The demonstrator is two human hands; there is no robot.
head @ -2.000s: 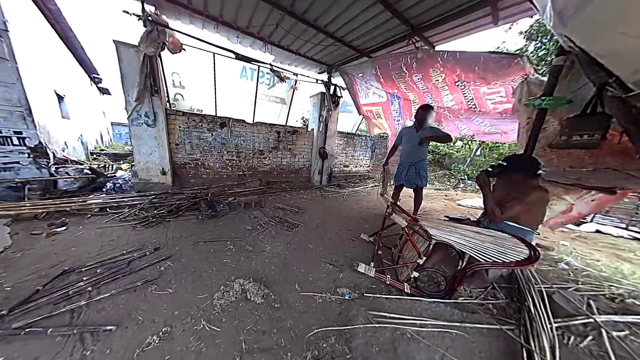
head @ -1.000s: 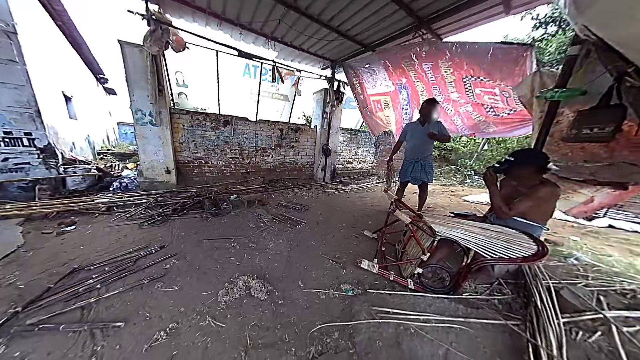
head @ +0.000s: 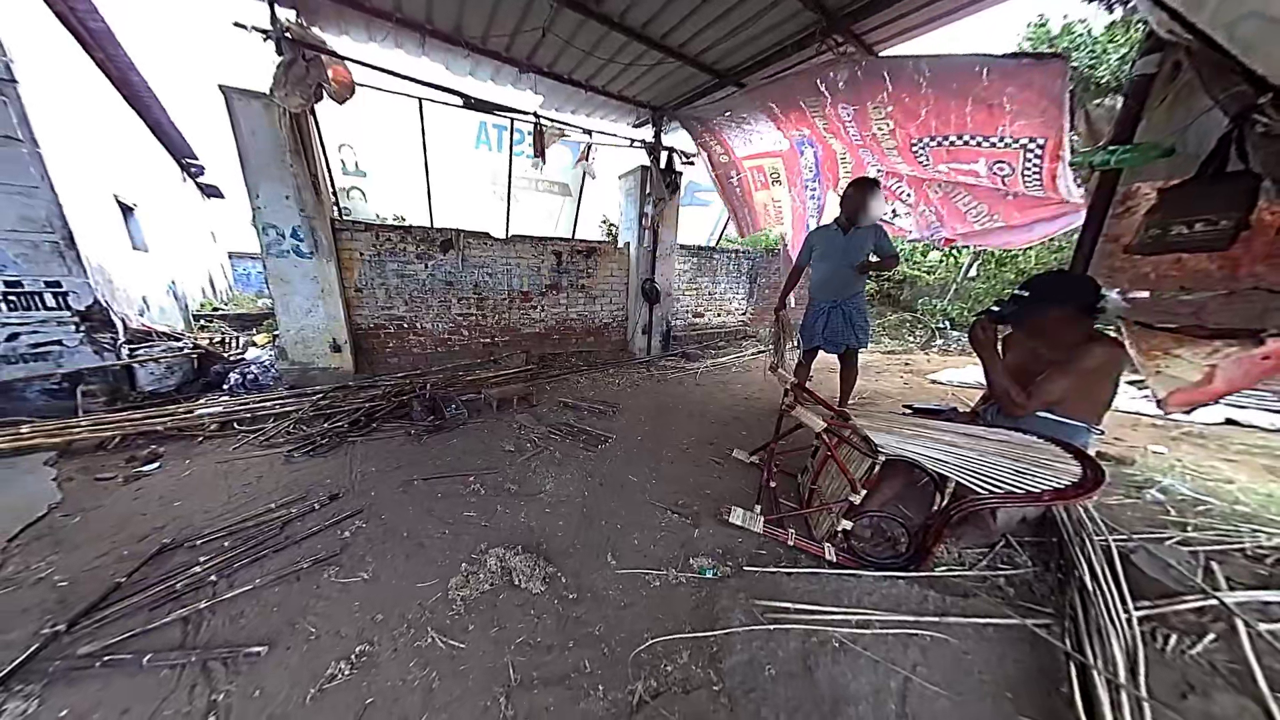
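Observation:
Neither of my hands shows in the head view. A cane chair frame (head: 830,470) of dark red poles lies tipped on the dirt floor at the right, its rounded back (head: 975,455) strung with pale strips and its joints wrapped in light binding. Behind it a person in a checked blue lower garment (head: 838,270) stands with one hand low, near a bundle of thin strands (head: 783,345). Another person with a bare back (head: 1060,370) sits beside the chair, one arm raised to the head. Long pale cane strips (head: 1105,610) lie at the lower right.
Dark canes (head: 200,570) lie on the ground at the left, and a heap of long poles (head: 370,400) runs before the brick wall (head: 490,290). Shavings (head: 505,572) lie mid-floor. A red banner (head: 900,150) hangs behind, and a dark bag (head: 1200,212) hangs at the right.
The standing person's head has turned towards the right and the raised forearm is lower than two seconds ago. The chair frame stays in place.

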